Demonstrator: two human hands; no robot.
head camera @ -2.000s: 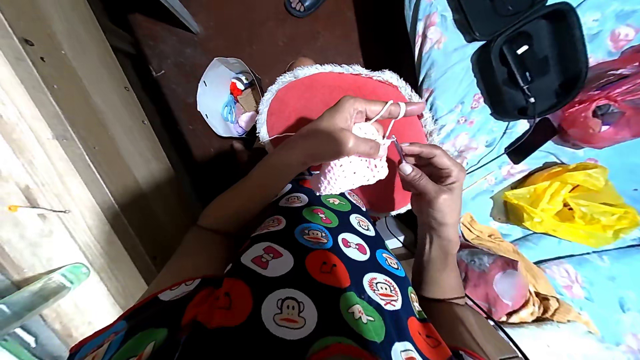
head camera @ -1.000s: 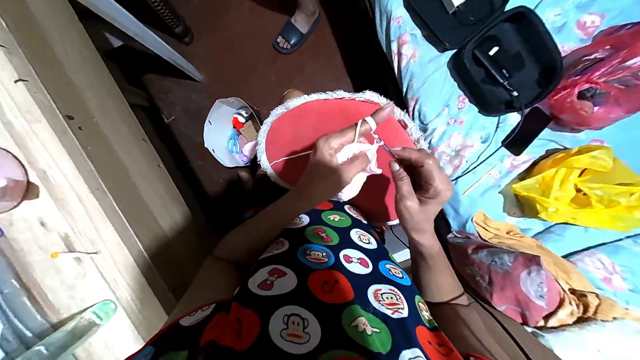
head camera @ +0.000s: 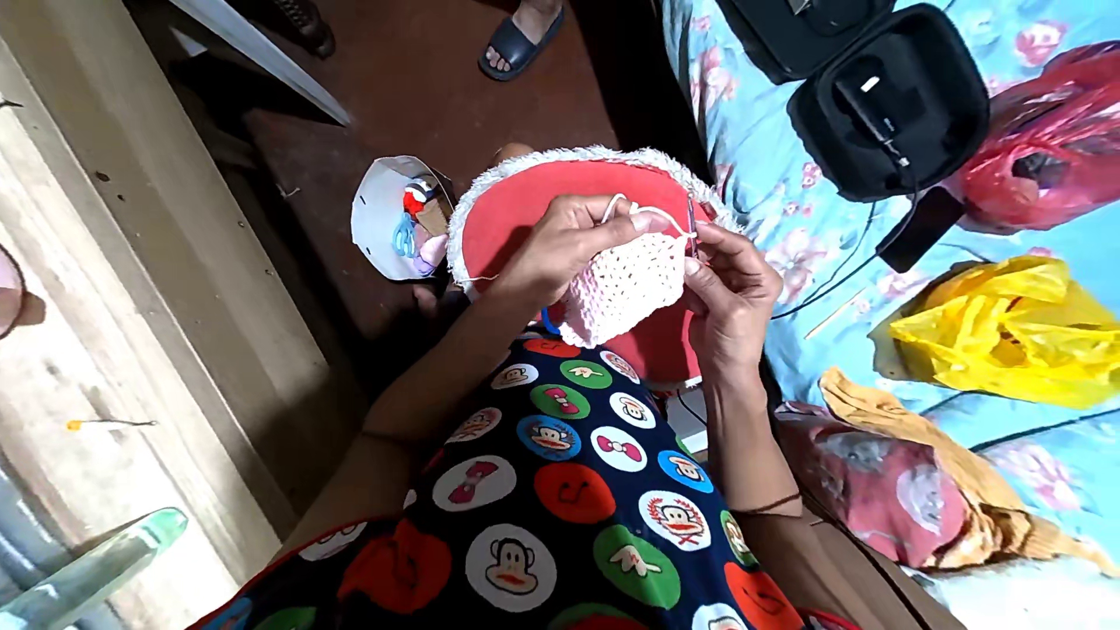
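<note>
A pale pink and white crocheted piece hangs between my two hands over a round red cushion with a white fluffy edge. My left hand pinches the top left of the piece, with white yarn looped at its fingers; a strand runs off to the left below the wrist. The fingers of my right hand hold a thin crochet hook, nearly upright, at the piece's upper right corner, where the yarn meets it.
A white container holding yarn and small items stands on the floor at left. On the flowered bed sheet lie an open black case, a red plastic bag, a yellow plastic bag and a brown cloth. Another person's sandalled foot is ahead.
The crocheted piece, mostly behind my left hand one second ago, now shows broadly below it. My left index finger, raised with yarn before, is bent lower. The hook now points more upright.
</note>
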